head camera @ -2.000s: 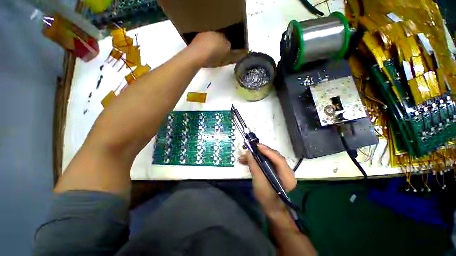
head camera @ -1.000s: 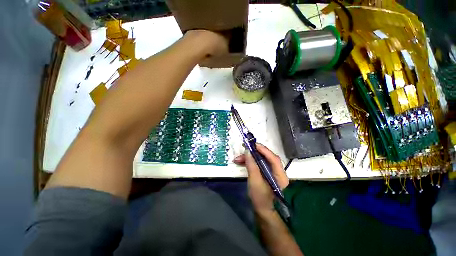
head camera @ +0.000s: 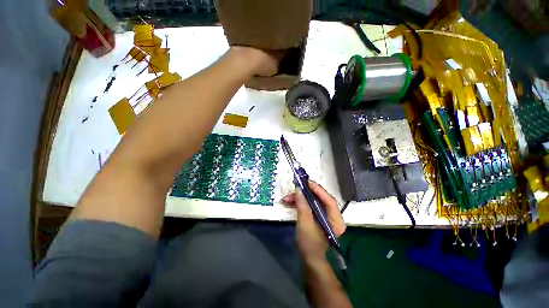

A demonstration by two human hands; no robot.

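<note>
My left hand [head camera: 257, 60] reaches into the dark opening of the brown cardboard box [head camera: 265, 24]; its fingers are hidden, so I cannot tell what it holds. My right hand [head camera: 318, 213] is closed around the black soldering iron [head camera: 314, 204], whose tip points up and left beside the panel's right edge. The green circuit board panel [head camera: 232, 169] lies flat near the table's front edge, partly behind my left forearm. It carries rows of silvery pads. A small amber piece [head camera: 235, 120] lies alone above the panel.
A pot with grey contents [head camera: 307, 107] stands right of the box. The black station [head camera: 355, 162] bears a green-flanged solder spool [head camera: 385, 79]. Finished assemblies [head camera: 489, 175] are piled far right. Loose amber pieces [head camera: 123, 115] lie at left, a red container [head camera: 98, 40] far left.
The view has shifted, so the bench sits a little lower in the picture. My left hand remains at the box opening, and my right hand still holds the iron beside the panel.
</note>
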